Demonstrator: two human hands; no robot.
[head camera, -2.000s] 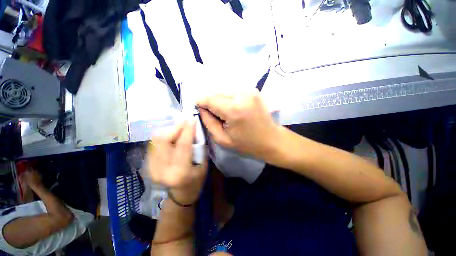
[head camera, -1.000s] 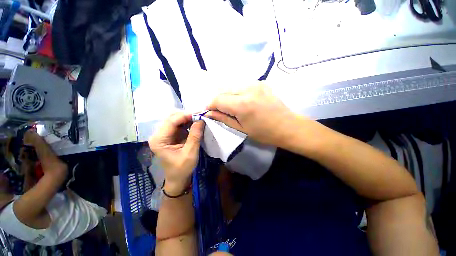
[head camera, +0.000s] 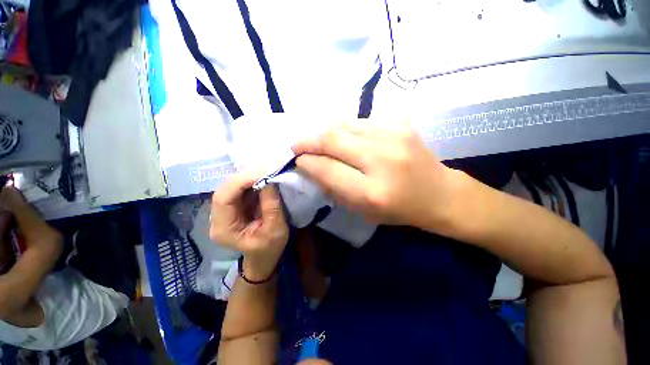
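A white garment piece with narrow black stripes (head camera: 299, 64) lies on the table and hangs over its front edge. My left hand (head camera: 249, 217) pinches one end of a folded black-edged part of it between thumb and fingers. My right hand (head camera: 378, 167) pinches the same edge a little to the right, its fingertips at the dark strip. A white flap with a black edge hangs below my fingers. Both hands are just at the table's front edge.
A ruler scale (head camera: 499, 122) runs along the table's front edge. A black scrap (head camera: 614, 83) and partly cut-off scissors (head camera: 606, 7) lie at right. A blue crate (head camera: 168, 267) stands below at left. Striped pieces (head camera: 588, 207) hang below right. Another person's arm (head camera: 32, 249) is at far left.
The black-edged part now stretches between both hands, and the hanging flap has folded inward. The right hand sits slightly further right. The view has shifted, moving the surroundings left.
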